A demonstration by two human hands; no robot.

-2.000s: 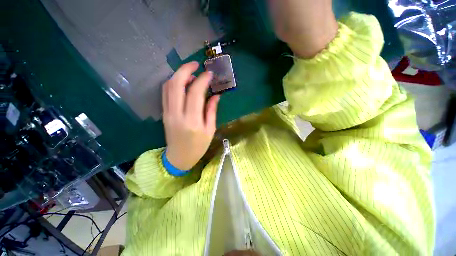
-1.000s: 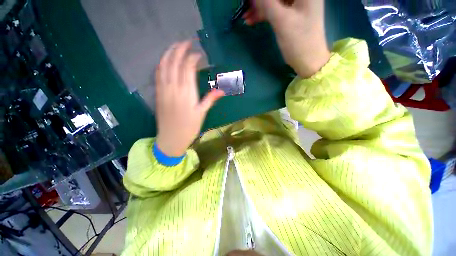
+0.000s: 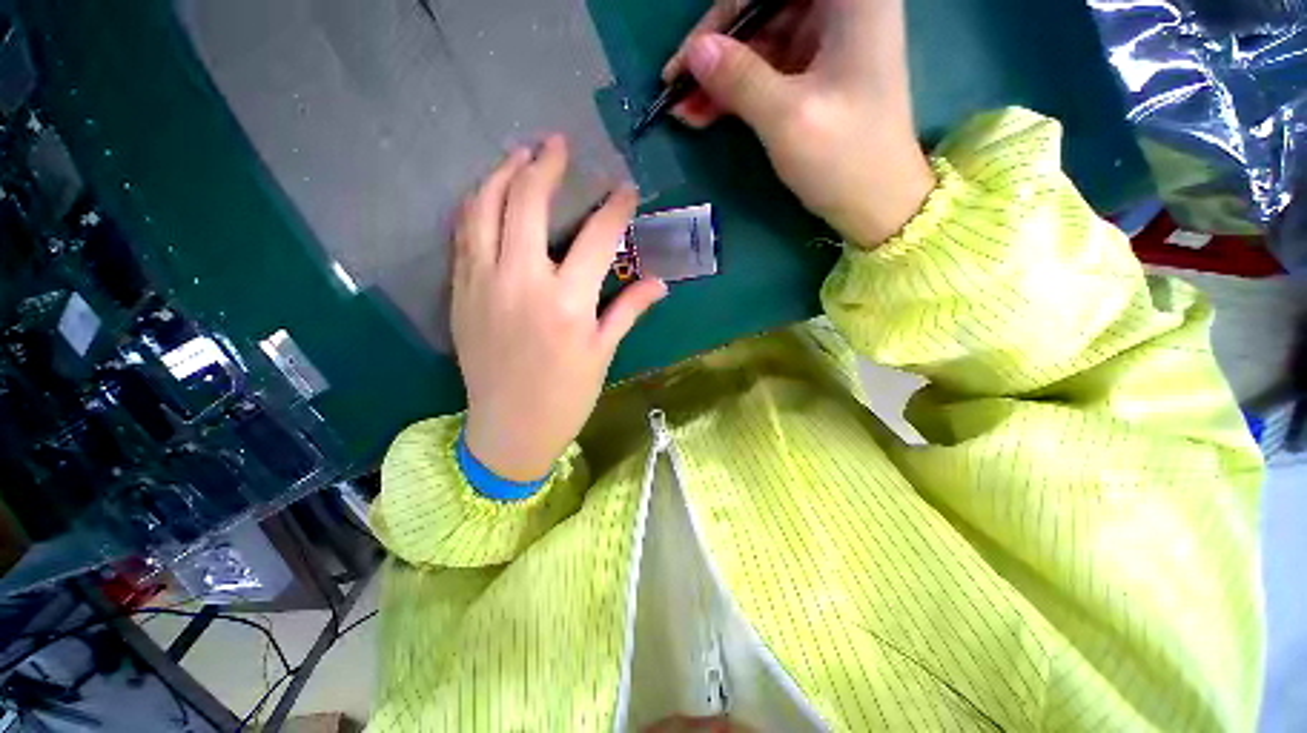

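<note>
A small electronic module with a silver-grey face lies flat on the green mat near its front edge. Its gold and orange connector end points left, between my left thumb and index finger. My left hand rests beside it, fingers spread over the edge of the grey strips; whether the fingertips touch the module is unclear. My right hand holds slim black tweezers, their tip pointing down-left at a clear film edge beside the grey strips.
A clear blister tray with dark and silver modules is at the left. A small silver-white piece lies at its edge. A shiny crinkled bag is at the right, above a red object.
The module has turned from upright to sideways, connector end left. My right hand has come back into view from the top edge and moved down-left with the tweezers, toward the strips' edge.
</note>
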